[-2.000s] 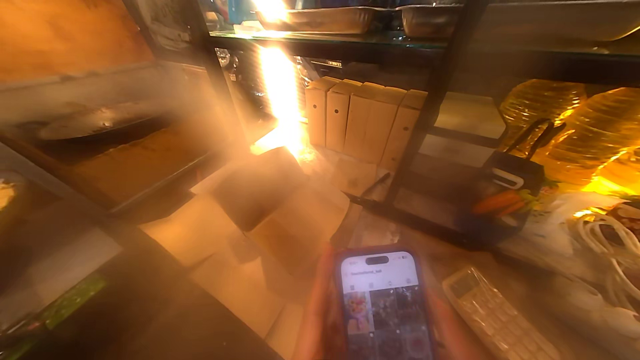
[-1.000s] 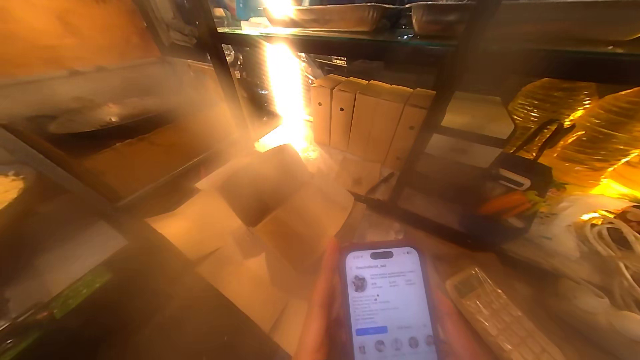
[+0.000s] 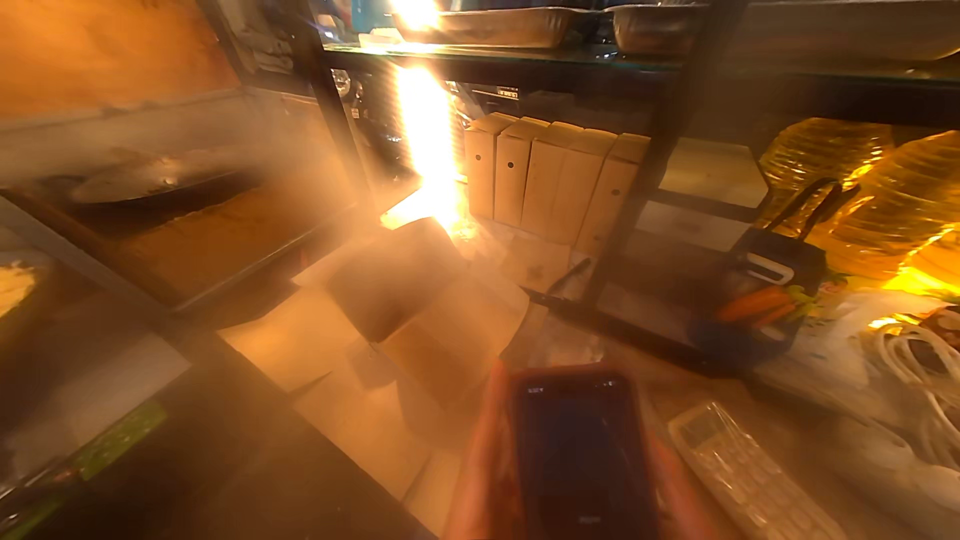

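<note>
A smartphone (image 3: 585,457) with a mostly dark screen is held upright low in the head view, right of centre. Along its left edge lies my left hand (image 3: 484,465), and my right hand (image 3: 686,487) grips the right edge. Both hands are blurred and cut off by the bottom of the frame. An open cardboard box (image 3: 442,330) with spread flaps stands just beyond the phone, to the left. Right of my right hand lies a calculator or keypad in clear plastic wrap (image 3: 750,472).
Folded cardboard boxes (image 3: 555,176) stand in a row under a glass shelf (image 3: 510,58) holding foil trays (image 3: 487,28). A large pan (image 3: 157,180) sits at the left. Yellow oil bottles (image 3: 892,187), a black bag (image 3: 780,262) and a coiled white cable (image 3: 915,367) are at the right. Haze blurs the view.
The phone's screen has gone from a grid of pictures to a light profile-like page, and is now mostly dark. Both hands stay around the phone.
</note>
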